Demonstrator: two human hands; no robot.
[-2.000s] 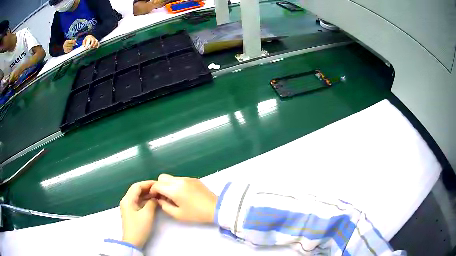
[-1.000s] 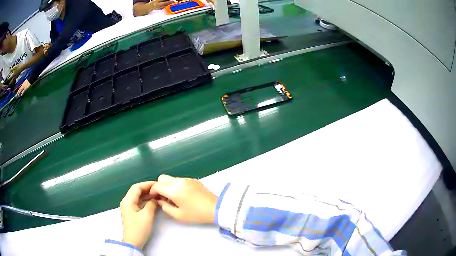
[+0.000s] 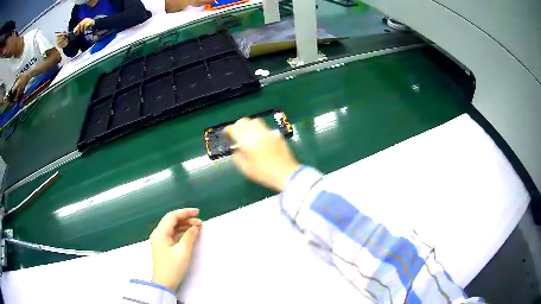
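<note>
A black phone middle frame point(image 3: 220, 142) with orange bits at its ends lies on the green conveyor belt point(image 3: 356, 142), in front of the black tray. My right hand point(image 3: 259, 153) is over the middle of the frame, blurred, and hides part of it; whether the fingers grip it cannot be told. My left hand point(image 3: 175, 246) is at the near edge of the belt over the white bench cover point(image 3: 379, 202), fingers curled and a little apart, with nothing visible in it.
A black compartment tray point(image 3: 169, 89) lies beyond the belt centre. A white post point(image 3: 305, 32) stands behind it. A large light-grey machine point(image 3: 474, 35) is at the right. A metal guide bar point(image 3: 53, 250) lies at the left. People point(image 3: 104, 18) sit across the belt.
The phone frame has moved left along the belt. My hands have separated: the right hand has reached forward over the frame, while the left has stayed near the bench edge. The view has shifted slightly.
</note>
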